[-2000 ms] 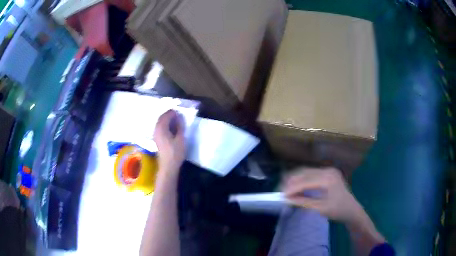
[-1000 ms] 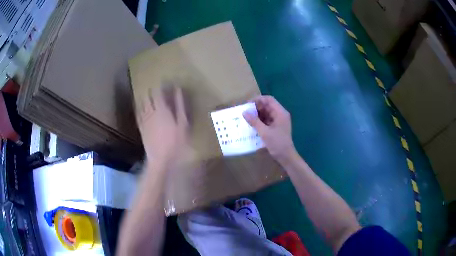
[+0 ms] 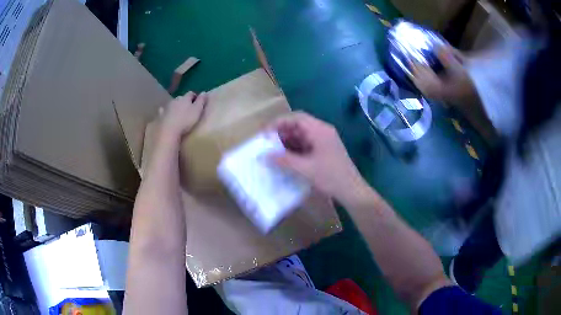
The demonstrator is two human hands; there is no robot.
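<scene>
A large brown shipping carton [image 3: 246, 246] stands in front of me with its top flaps raised at the far and left sides. My left hand [image 3: 183, 115] rests on the carton's far flap, fingers bent over it; whether it grips the flap is unclear. My right hand [image 3: 307, 151] holds a white paper slip [image 3: 263, 181] by its upper edge, above the near part of the carton. The slip is blurred and its print cannot be read.
Flattened cartons [image 3: 74, 117] lean at the left. White label sheets [image 3: 64, 267] and yellow tape [image 3: 83, 307] lie at lower left. At right, a person [image 3: 523, 147] holds a shiny round object [image 3: 413, 49] above a spoked white ring [image 3: 395, 106]. A red stool [image 3: 350, 295] shows below.
The carton's top flaps have come up. My left hand has moved to the far side, and the slip has moved left and tilted in my right hand. A person has come in at right.
</scene>
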